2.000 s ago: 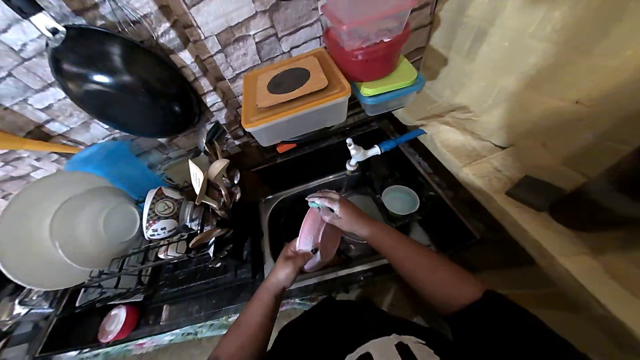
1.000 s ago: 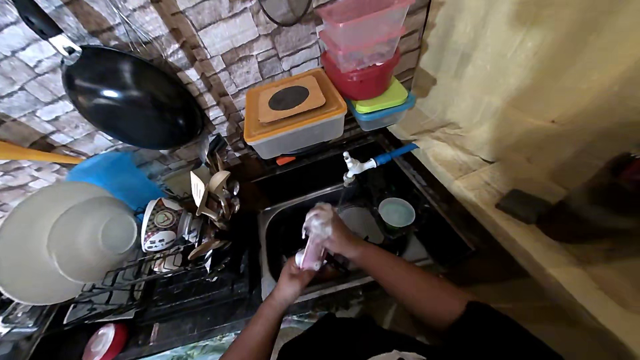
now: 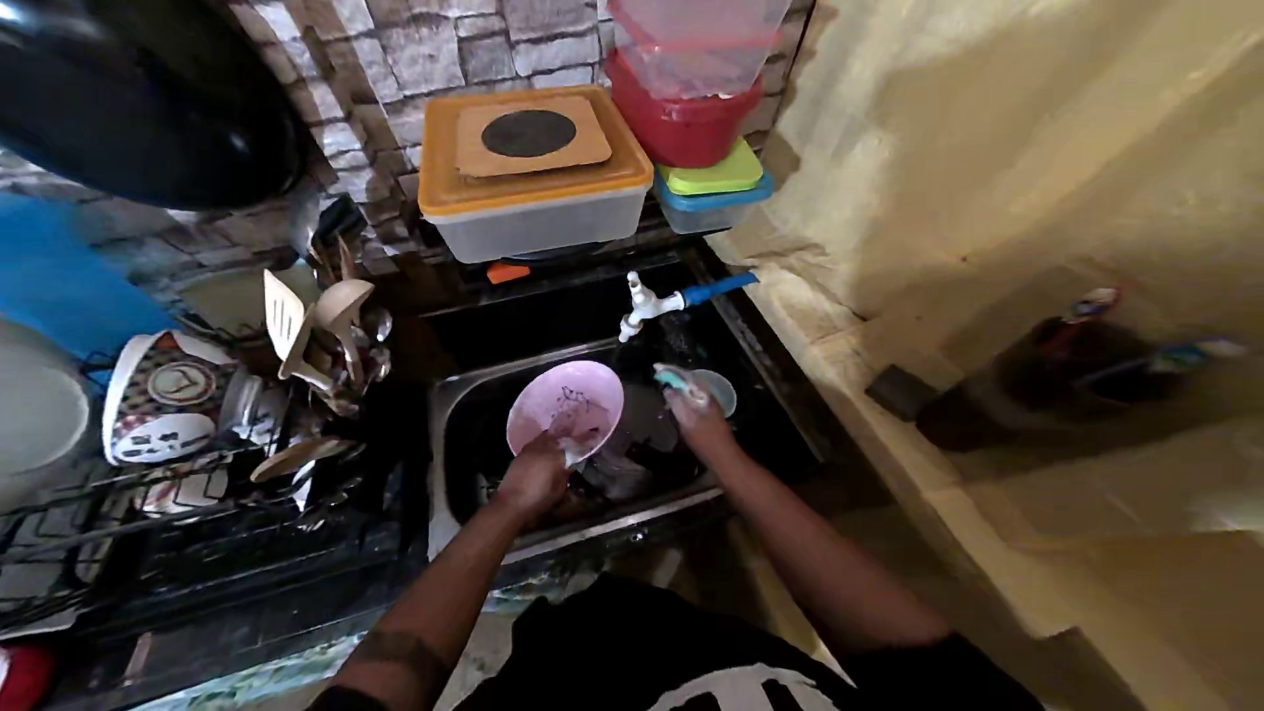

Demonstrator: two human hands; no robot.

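Note:
My left hand (image 3: 536, 478) grips the near rim of a pink bowl (image 3: 565, 395), whose inside, with dark markings, faces up over the metal sink (image 3: 441, 494). My right hand (image 3: 695, 407) holds a small greenish sponge (image 3: 672, 378), apart from the bowl and beside a pale round cup (image 3: 720, 388) at the sink's right side. A white tap (image 3: 647, 304) with a blue pipe stands behind the sink. Dark and greyish things lie in the basin under my hands; what they are I cannot tell.
To the left are a dish rack (image 3: 109, 499), a patterned bowl (image 3: 168, 395) and wooden utensils (image 3: 341, 306). An orange-lidded plastic box (image 3: 632, 163) and a red tub (image 3: 681, 118) stand behind. A black pan (image 3: 138, 99) hangs upper left; a dark container (image 3: 1037, 380) is at right.
The pink bowl, edge-on between both hands before, now faces up in my left hand. My right hand has moved off it to the right with the sponge.

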